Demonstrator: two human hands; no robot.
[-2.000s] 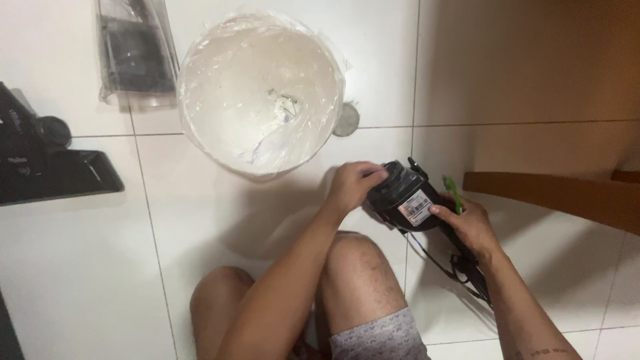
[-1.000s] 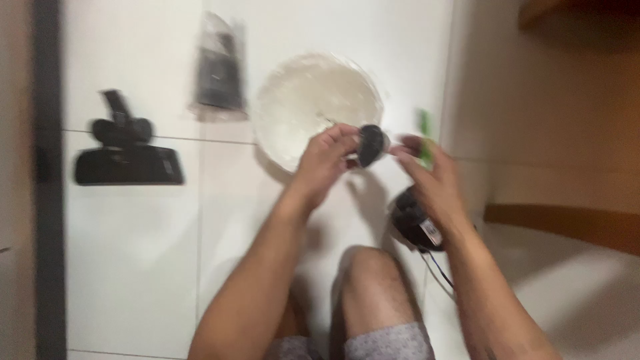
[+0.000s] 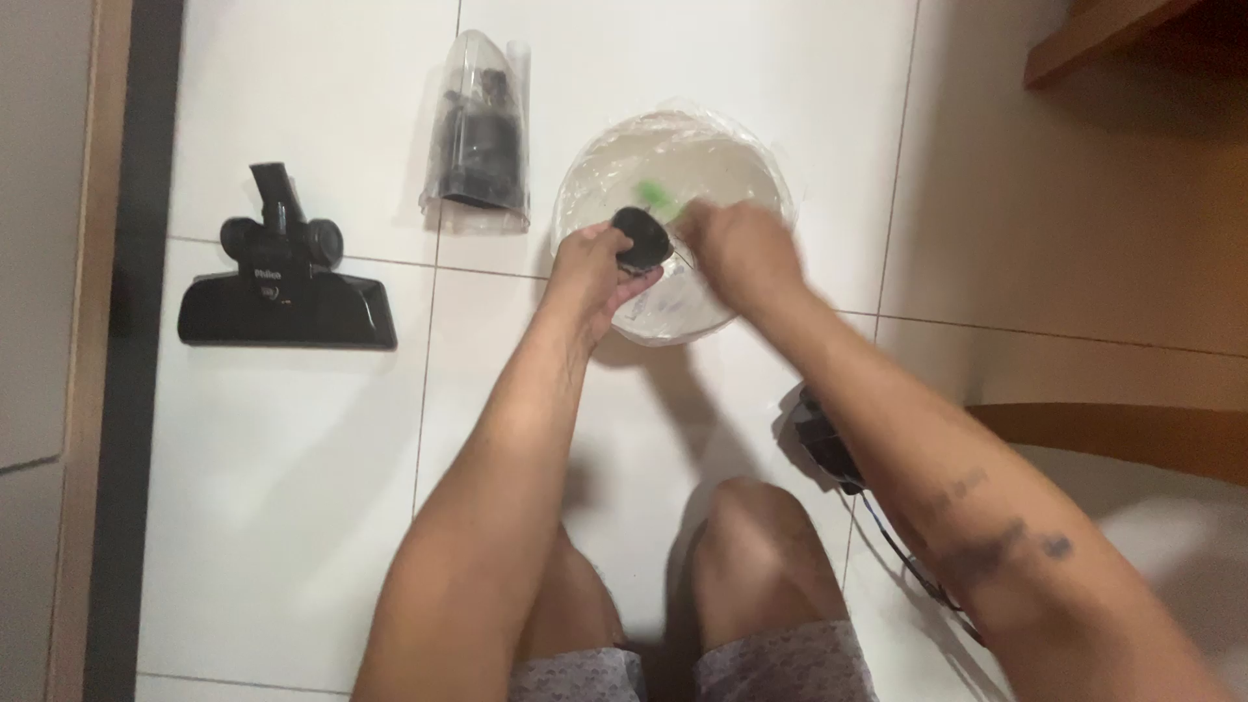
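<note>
Over a round bin lined with clear plastic (image 3: 721, 156), my left hand (image 3: 595, 273) grips a small black cup-shaped part (image 3: 641, 240), its round side facing up and right. Close beside it, my right hand (image 3: 746, 253) is blurred, its fingers closed on a thin green thing (image 3: 655, 195) that looks like a brush. The green end is over the bin, just above the black part. Whether the green thing touches the black part cannot be told. The black vacuum cleaner body (image 3: 824, 444) lies on the floor, partly hidden under my right forearm.
A black vacuum floor head (image 3: 288, 307) lies on the tiles at the left. Above it to the right is a clear plastic container with black parts (image 3: 480, 146). A cord (image 3: 907, 561) trails at the lower right, near a curved wooden furniture leg (image 3: 1102, 434).
Both hands have left the vacuum body, and my left hand now holds the black part over the bin. The green thing has swung from beside my right hand to above the part. The view has shifted.
</note>
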